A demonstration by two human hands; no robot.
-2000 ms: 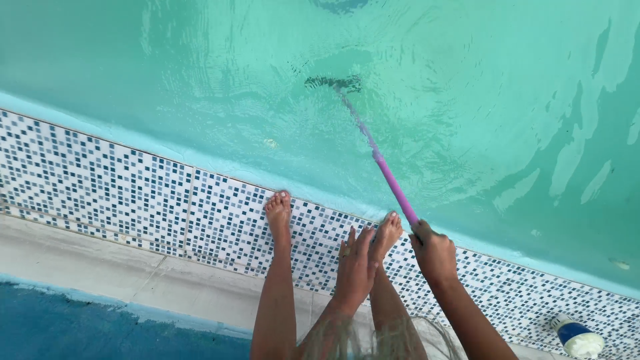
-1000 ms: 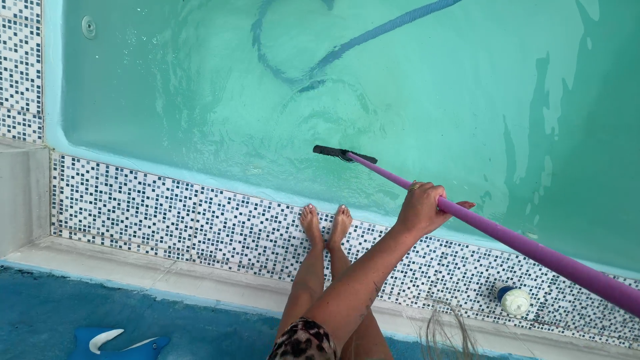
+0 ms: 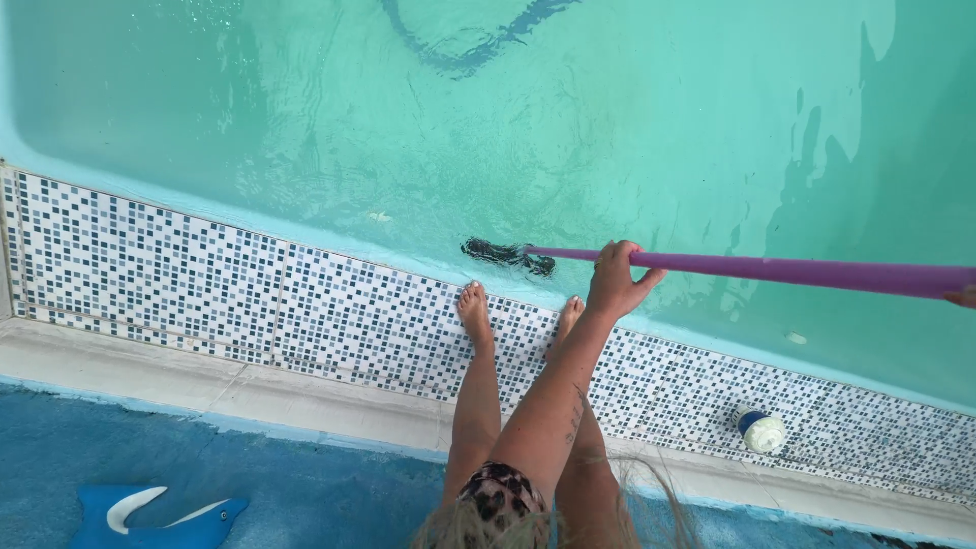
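Observation:
A long purple pole [image 3: 770, 268] runs from the right edge to a black brush head [image 3: 507, 255] in the water by the pool's near edge. My left hand [image 3: 621, 280] grips the pole a short way above the brush, its thumb pointing right. At the far right edge, part of my right hand [image 3: 962, 296] shows against the pole's thick near part; the rest of that hand is out of view. My bare feet stand on the tiled ledge just below the brush, and my left arm passes in front of one leg.
Blue and white mosaic tiles [image 3: 152, 267] line the pool edge, with a pale stone step below. On the tiles at right lies a blue and white container [image 3: 762, 433]. A blue dolphin-shaped item [image 3: 164, 522] is on the blue floor. A dark curved shape [image 3: 465, 61] shows under water.
My left hand, off the pole two seconds ago, now holds it. The brush has come closer to the pool edge, and the pole lies flatter. My right hand has moved to the far right.

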